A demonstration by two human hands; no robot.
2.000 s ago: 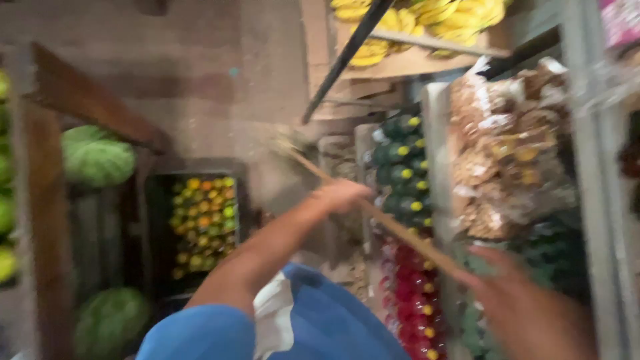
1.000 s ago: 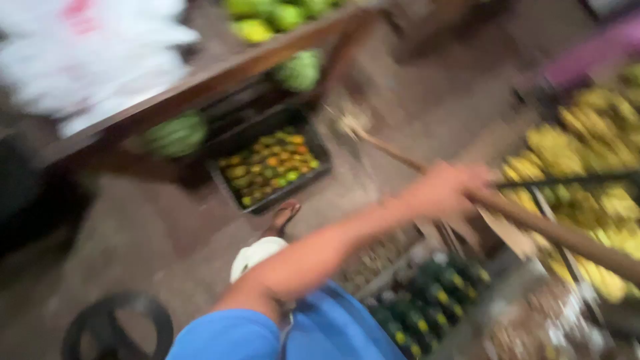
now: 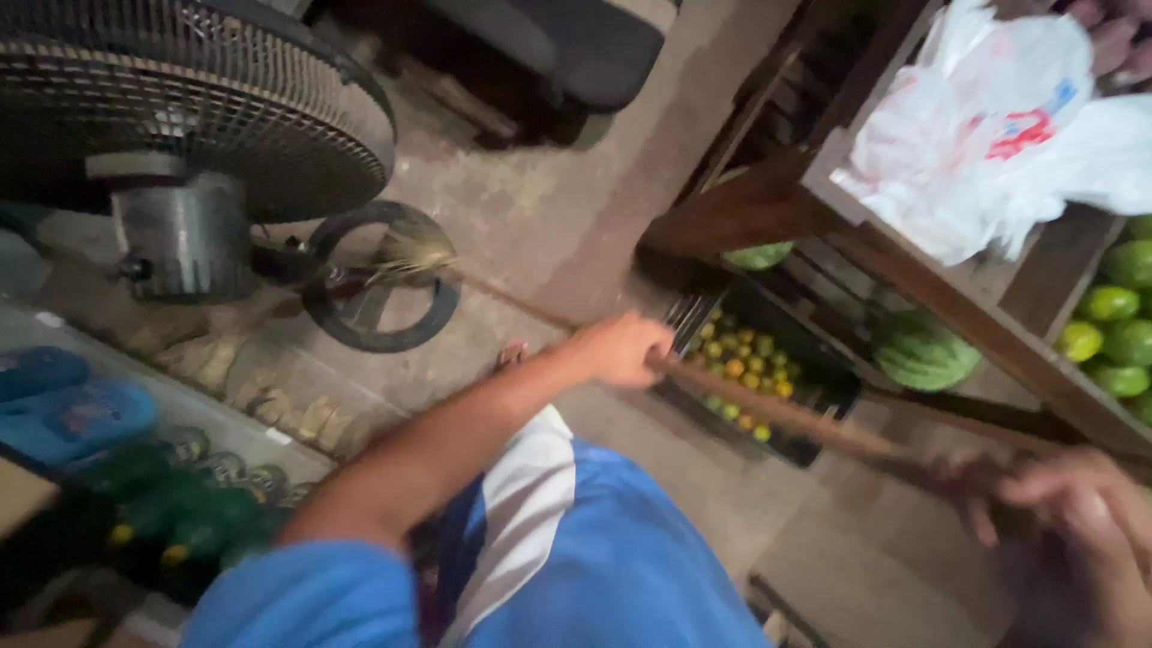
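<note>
My left hand (image 3: 625, 349) is closed around the middle of a wooden broom handle (image 3: 792, 414). At the lower right, my right hand (image 3: 1053, 504) grips the handle's upper end, blurred. The broom's straw head (image 3: 414, 252) reaches the round black base of a pedestal fan (image 3: 382, 337), at the left; whether it touches the base or the floor I cannot tell.
The fan's head (image 3: 180, 108) fills the upper left. A crate of small orange and green fruit (image 3: 810, 450) stands beside a wooden stand (image 3: 954, 315) with watermelons (image 3: 927, 351) and plastic bags (image 3: 999, 126). Green bottles (image 3: 189, 504) lie lower left.
The view has swung far round to the left, from the bananas and bottles to the fan. The broom's head is now by the fan base; both hands are in view again.
</note>
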